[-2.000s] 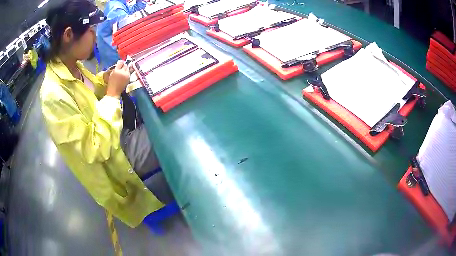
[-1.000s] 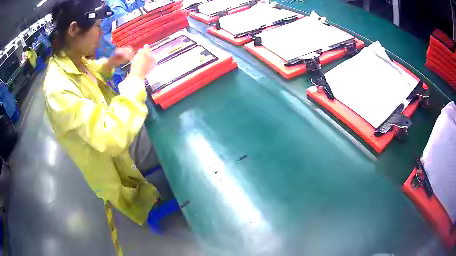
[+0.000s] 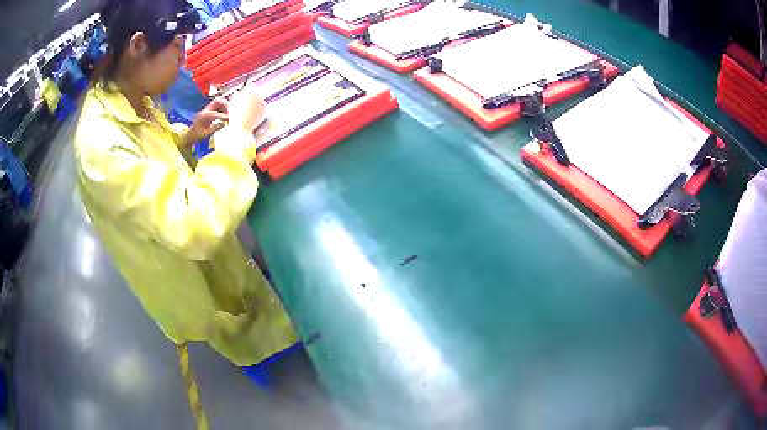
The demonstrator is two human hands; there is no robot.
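Note:
Neither of my hands is in view. The green bench mat (image 3: 437, 294) lies nearest in front of me, with small dark marks on it. At the right edge, a clamped unit under a white lined sheet (image 3: 744, 260) sits on a red foam tray (image 3: 727, 340), cut off by the picture's edge. Left of it, another white sheet (image 3: 626, 143) lies on a red tray (image 3: 589, 197), with black binder clips (image 3: 673, 208) at its edges.
A person in a yellow coat (image 3: 160, 193) sits at the left, hands over display assemblies (image 3: 315, 101) on stacked red foam trays (image 3: 336, 126). More clamped units (image 3: 513, 59) run along the back. Red trays (image 3: 742, 97) are stacked at far right.
The neighbouring person has shifted towards the bench, and their hands have moved further over the display assemblies. The clamped trays on the right have shifted slightly rightward and down in the picture.

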